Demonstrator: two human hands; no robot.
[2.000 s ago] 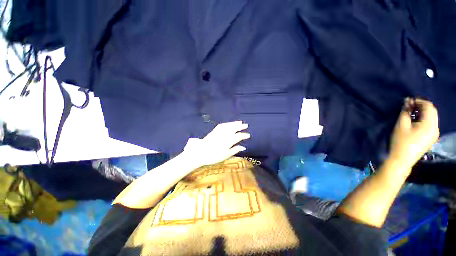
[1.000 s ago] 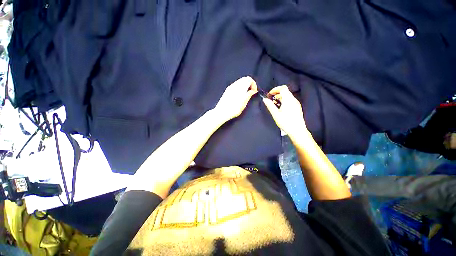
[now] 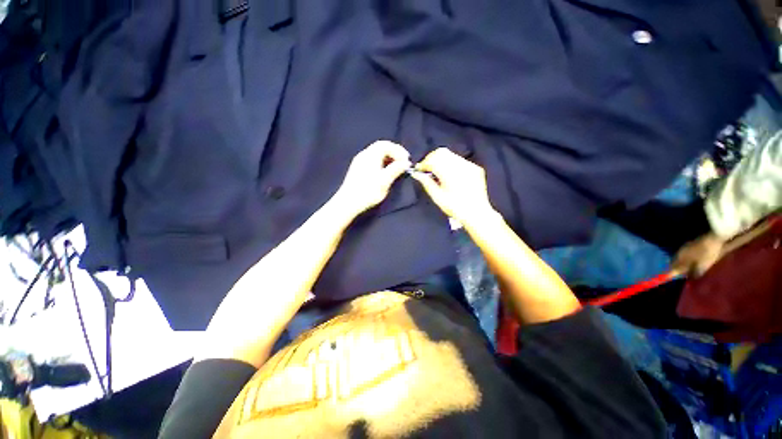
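Observation:
A navy jacket (image 3: 184, 189) lies spread on the table, with a dark button (image 3: 274, 192) and a pocket flap (image 3: 180, 247) on its front. My left hand (image 3: 375, 176) and my right hand (image 3: 450, 184) meet fingertip to fingertip over the cloth, right of the button. Both pinch at one spot, where something small and pale shows between the fingertips; it is too small to name. A dark spot shows inside the curled left fingers. More navy cloth lies in folds to the right, with a pale button (image 3: 641, 37).
A black hanger (image 3: 86, 317) lies on the white table (image 3: 163, 339) at left. A blurred black object (image 3: 56, 374) is at the lower left edge. At right, another person's hand (image 3: 699, 255) is near a red strip (image 3: 634, 290) and dark red cloth (image 3: 729, 287). Blue crates (image 3: 694, 377) stand lower right.
My hands and the jacket sit further left in the view, and my fingertips have closed together. Another person's hand, the red strip and the dark red cloth have appeared at right.

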